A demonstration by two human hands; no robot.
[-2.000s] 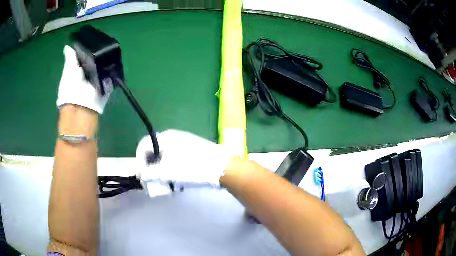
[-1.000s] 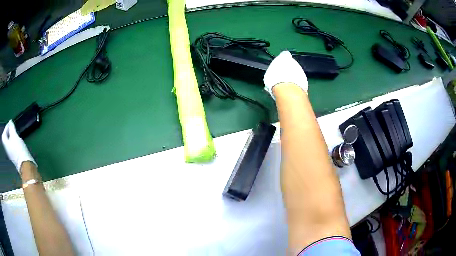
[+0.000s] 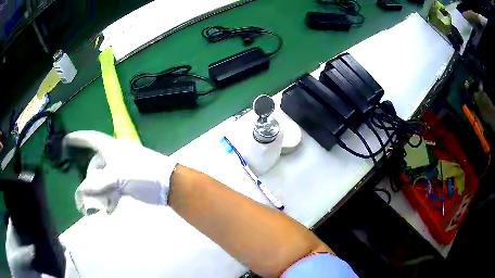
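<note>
A black power adapter [image 3: 33, 220] is upright and blurred at the lower left, over the bench edge. My left hand [image 3: 20, 254], in a white glove, is closed on its lower part and partly hidden by it. My right hand [image 3: 122, 172], also gloved, is to its right, in front of the yellow divider bar [image 3: 115, 95]. Its curled fingers are around part of a bundled black power cord [image 3: 57, 145]; the exact grip is blurred. Crumpled white material, cloth or glove, shows under these fingers.
Black adapters [image 3: 165, 96] with cords lie on the green belt [image 3: 190, 122]. On the white bench [image 3: 347, 182] are a blue and white toothbrush [image 3: 252, 176], a metal-topped bottle [image 3: 266, 146] and a row of stacked adapters [image 3: 331, 100]. A red bin [image 3: 445, 203] is at right, a white bottle [image 3: 64, 67] beyond the belt.
The view has turned right and tilted. My right hand has left the adapters on the belt and come back left. My left hand now holds an adapter upright nearer to me.
</note>
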